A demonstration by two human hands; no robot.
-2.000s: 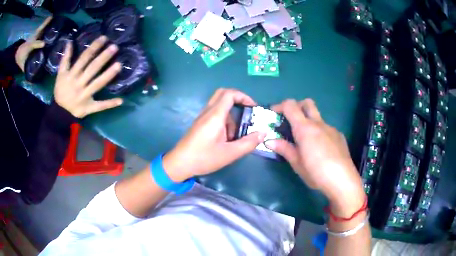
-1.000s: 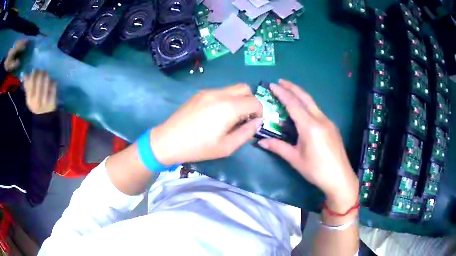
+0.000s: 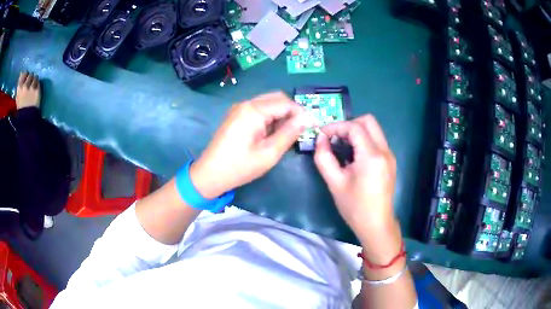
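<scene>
A black speaker housing (image 3: 307, 145) lies on the green mat in front of me, open back up, with a green circuit board (image 3: 329, 105) in it. My left hand (image 3: 251, 142) pinches thumb and forefinger together over the board's near left part. My right hand (image 3: 360, 166) pinches at the housing's near edge, its fingertips almost touching the left ones. A tiny pale part, perhaps a wire plug, shows between the fingertips; it is too small and blurred to tell. The fingers hide the board's near part.
Speaker drivers in black housings (image 3: 199, 53) stand at upper left, one with a red-wired plug (image 3: 228, 77). Loose green boards (image 3: 306, 57) and flat grey-pink pads (image 3: 273, 35) are piled beyond. Long rows of board-filled housings (image 3: 500, 124) run along the right. Another person's hand (image 3: 27, 90) rests at far left.
The housing has gone from being held between my hands to lying on the mat. My right hand has changed from gripping its side to pinching at its near edge. The other person's hands have drawn back left.
</scene>
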